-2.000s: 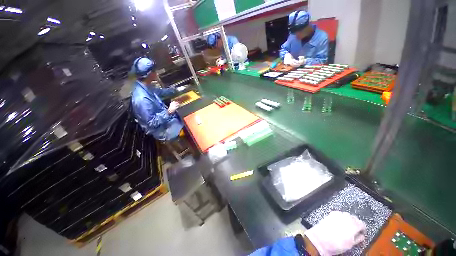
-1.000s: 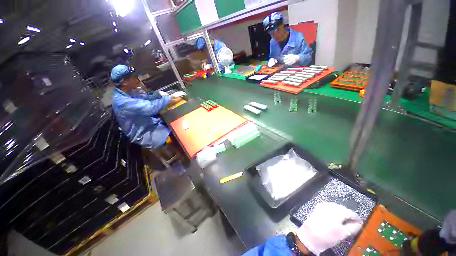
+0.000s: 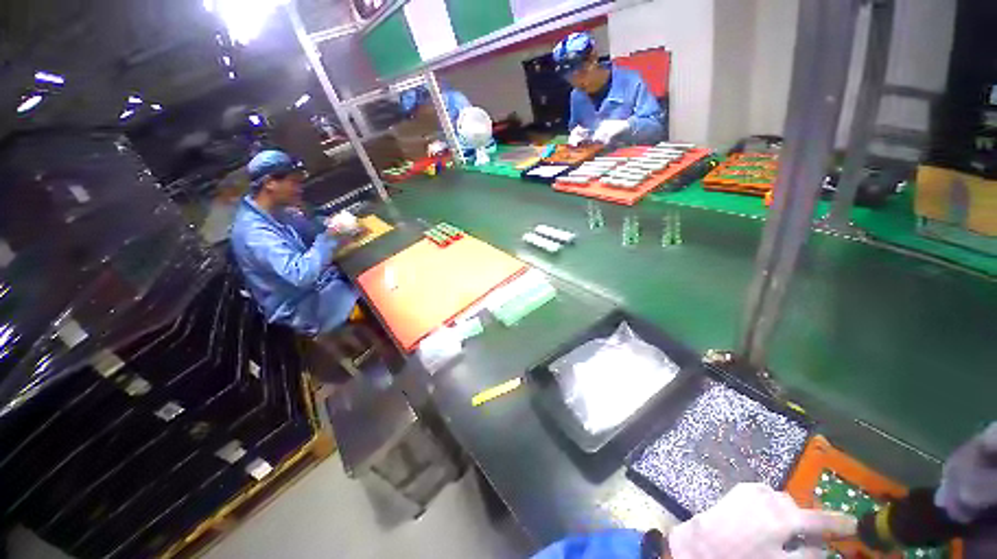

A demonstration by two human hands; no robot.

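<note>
The orange-brown fixture [image 3: 811, 472] lies at the lower right, with a green circuit board [image 3: 842, 497] in it. My right hand [image 3: 973, 475], gloved and cut off by the right edge, holds the black electric screwdriver [image 3: 924, 518], its yellow-ringed front end pointing left over the fixture. My left hand [image 3: 749, 526], in a white glove, is at the bottom, its fingertips reaching over the fixture's near left part, close to the screwdriver's front end. Whether its fingers hold a screw is too small to tell. The black screw tray [image 3: 716, 442], full of speckled grains, lies beside the fixture.
Left of the screw tray is a black bin [image 3: 543, 384] with a clear plastic bag [image 3: 614, 377]. A yellow strip [image 3: 496, 392], pale green strips [image 3: 525, 302] and a red mat [image 3: 437, 284] lie further left. A metal post [image 3: 789, 197] stands behind the trays. Coworkers in blue sit beyond.
My left hand has moved from over the screw tray rightward to the fixture. My right hand and the screwdriver have come into view over the fixture. The camera view has shifted.
</note>
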